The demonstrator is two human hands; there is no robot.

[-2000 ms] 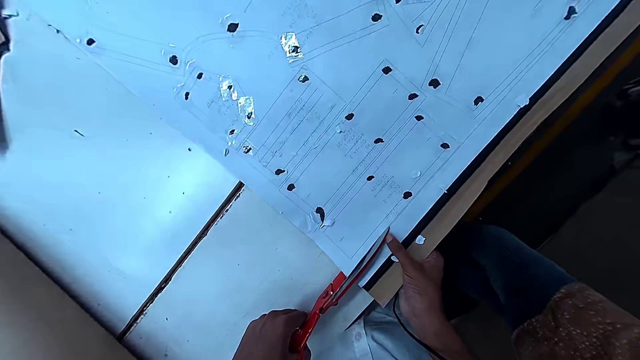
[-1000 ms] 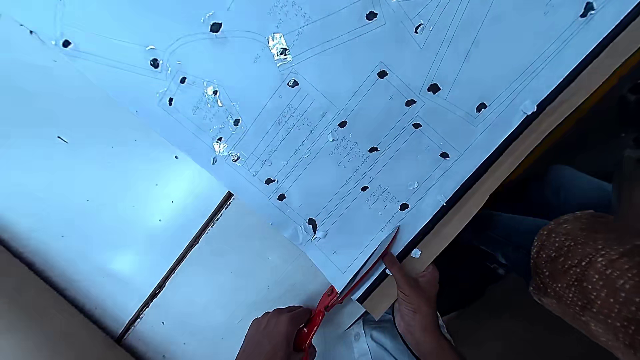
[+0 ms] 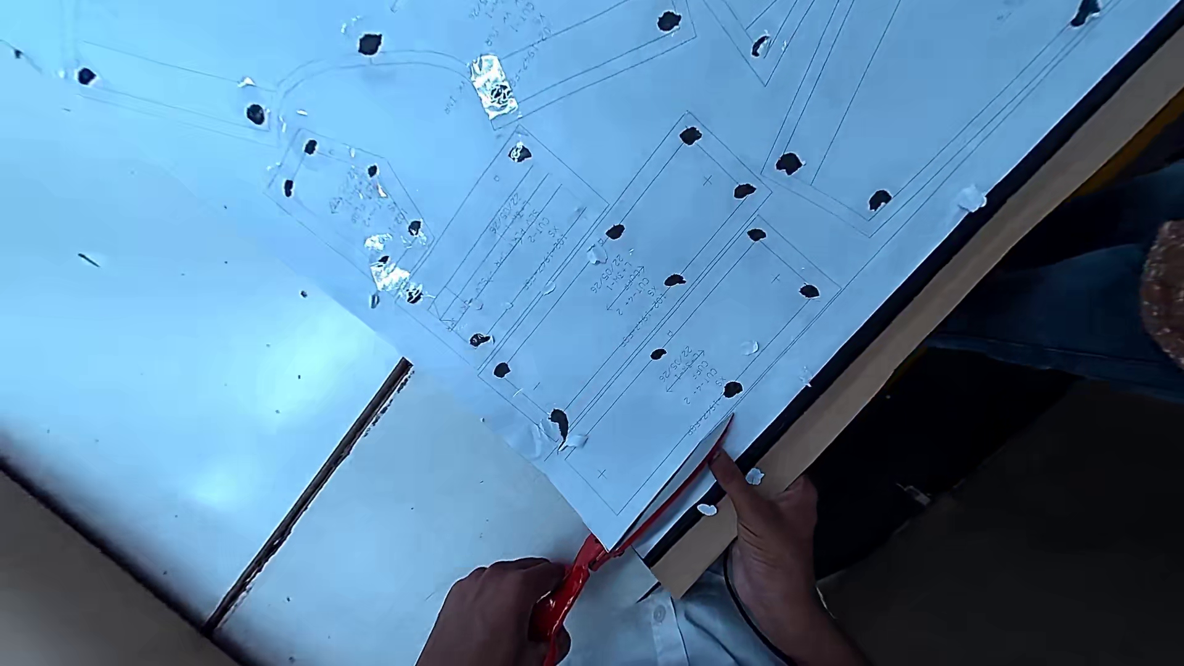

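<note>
Red-handled scissors point(image 3: 566, 606) are in my left hand point(image 3: 495, 612), at the lower corner of a large white paper sheet point(image 3: 638, 476). Their long blades point up and right along the sheet's margin, beside a drawn outline. The paper bears pencilled pattern outlines, handwriting and several dark ragged holes. My right hand point(image 3: 777, 546) lies at the right-hand table edge. Its thumb presses the paper's margin close to the blade tips, and its other fingers are curled and partly hidden.
Shiny tape patches point(image 3: 493, 86) cover parts of the sheet. A dark gap point(image 3: 310, 495) divides the pale tabletop at left. The brown table edge point(image 3: 860, 398) runs diagonally at right, with small paper scraps point(image 3: 756, 476) along it. Beyond stands a person in jeans point(image 3: 1036, 301) and patterned fabric.
The patterned fabric of the person at right has moved up and towards the right edge of the view. My hands stay near the same corner of the sheet.
</note>
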